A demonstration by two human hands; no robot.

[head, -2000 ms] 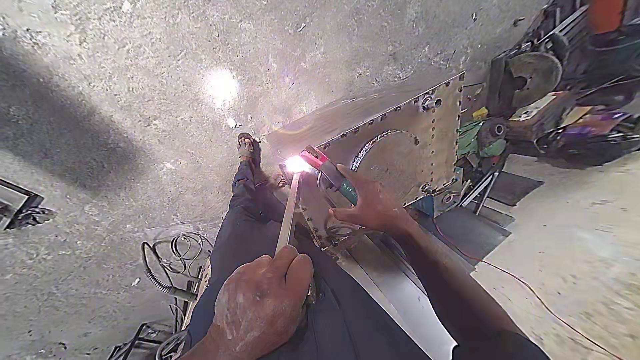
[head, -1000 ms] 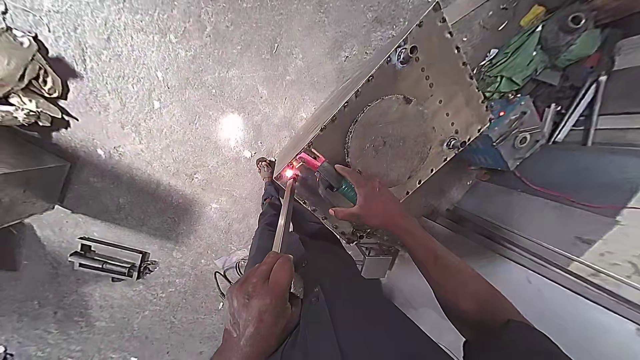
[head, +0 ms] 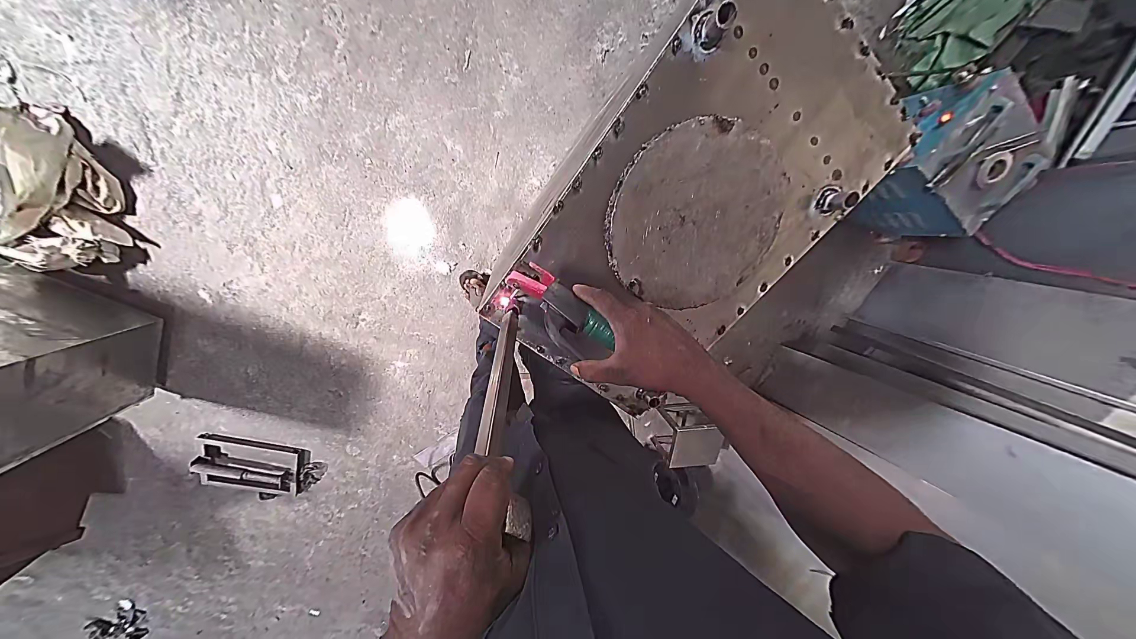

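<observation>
Low in the head view, my left hand (head: 461,541) is closed around a long narrow metal bar (head: 497,382). The far end of the bar meets a small red glow (head: 505,300) at the near left corner of a large metal box (head: 568,293). My right hand (head: 648,342) is around the green handle of a red-jawed welding electrode holder (head: 568,306), thumb and forefinger on either side of it. The red jaws lie beside the glow. The box's top has a round weld-edged plate (head: 701,213), many small spots along its edges and short pipe stubs (head: 710,27).
A blue machine (head: 923,195) with a red light stands right of the box, a red cable (head: 1056,262) running from it. Long metal lengths (head: 976,382) lie at right. A metal case (head: 80,364), crumpled cloth (head: 62,195) and a small metal frame (head: 248,466) are at left.
The bright white flare at the bar's far end two seconds ago is now a small red glow. Both hands keep their holds. The view has swung, bringing more of the left side into sight.
</observation>
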